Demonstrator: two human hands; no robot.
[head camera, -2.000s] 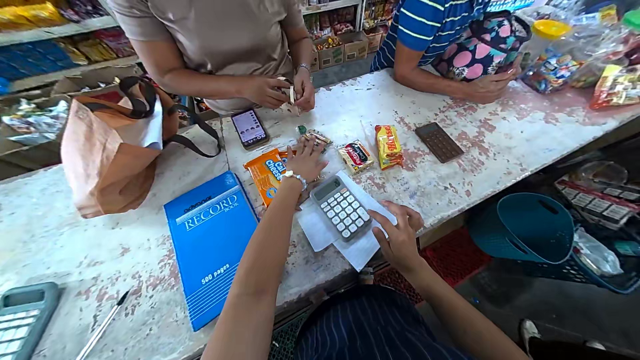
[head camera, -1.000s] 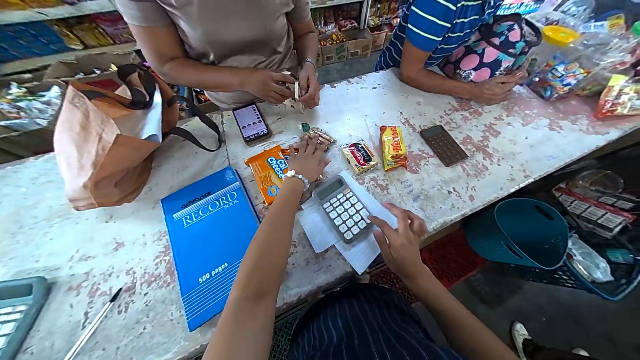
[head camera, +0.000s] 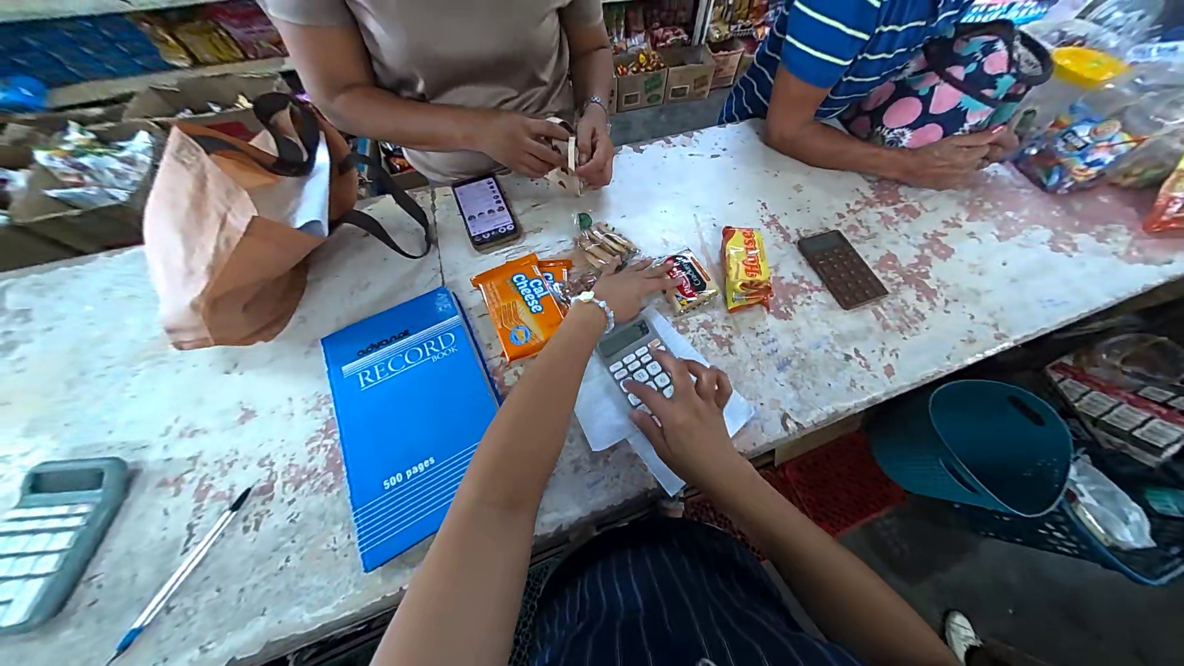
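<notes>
On the worn painted counter, a grey calculator lies on white paper sheets. Fingertips of my right hand rest on its keys. My left hand, with a bracelet at the wrist, reaches past the calculator's top, its fingers spread at a packet of crackers. Left of that hand lie orange cheese cracker packets; beyond it is a clear pack of stick-shaped snacks. A yellow and red packet lies to the right. Neither hand holds anything.
A blue record book, a pen and a larger calculator lie left. Farther off are a phone, an orange bag and a brown slab-like device. Two people stand across the counter. A teal basket is below right.
My left hand has shifted right, from beside the orange packets to the cracker packet. My right hand has moved from the calculator's right edge onto its keys.
</notes>
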